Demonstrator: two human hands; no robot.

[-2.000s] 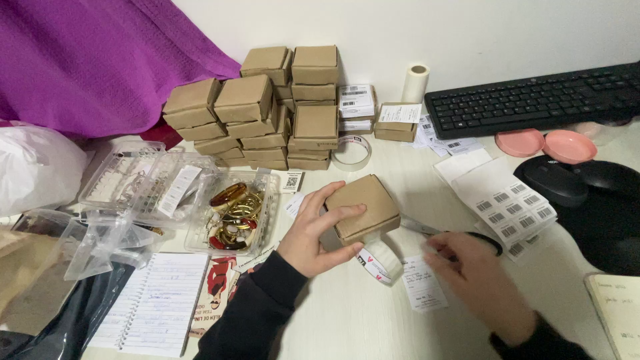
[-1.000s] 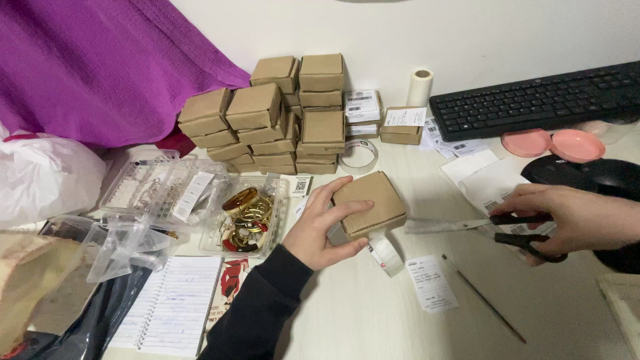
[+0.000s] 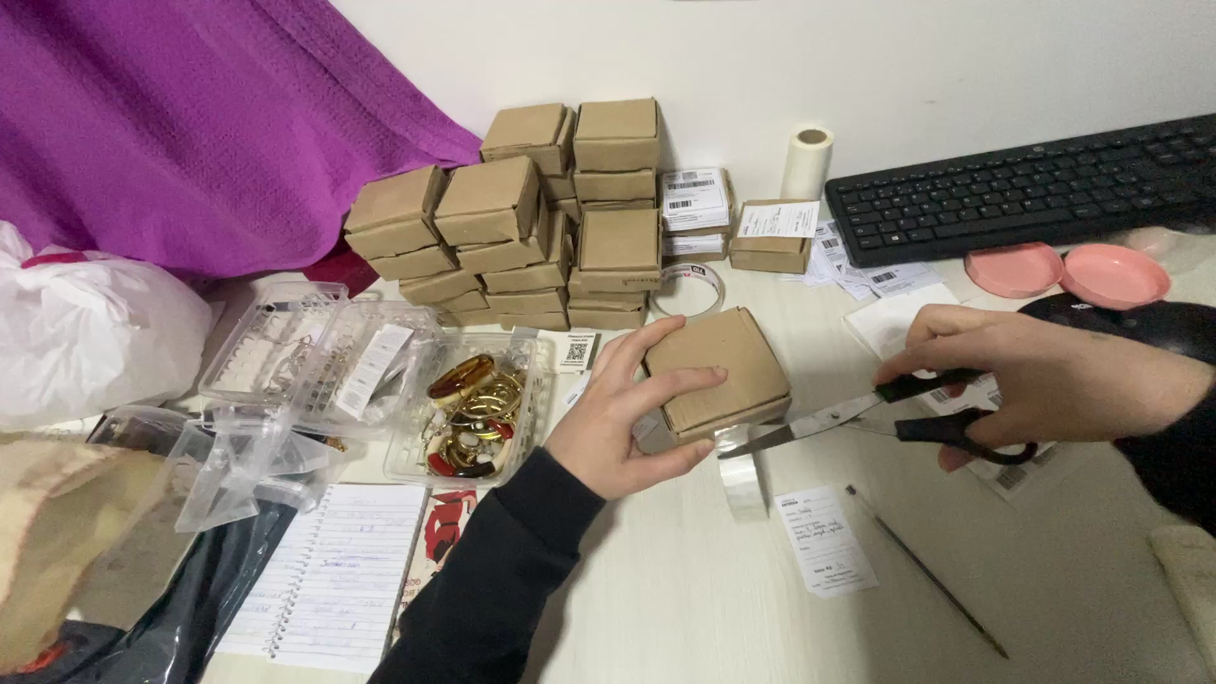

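Note:
My left hand (image 3: 632,418) grips a small cardboard box (image 3: 720,366) at its left side, the fingers over its lid and the thumb at its near edge. A roll of clear tape (image 3: 746,494) hangs or stands at the box's near edge, a strip of it reaching the box. My right hand (image 3: 997,375) holds black-handled scissors (image 3: 826,418), their blades slightly apart and their tips at the tape strip just below the box. Whether the blades touch the tape is not plain.
Stacked cardboard boxes (image 3: 532,228) stand behind, beside another tape roll (image 3: 689,290). Bangles fill a plastic tray (image 3: 394,456) at left, above a spiral notebook (image 3: 328,570). At right lie a handwritten slip (image 3: 826,541), a pen refill (image 3: 926,570), a keyboard (image 3: 1026,190) and pink dishes (image 3: 1012,271).
My right hand has picked up the scissors and brought their blades left to the tape beside the box. The thin refill, not visible two seconds ago, now lies in view. My left hand still holds the box.

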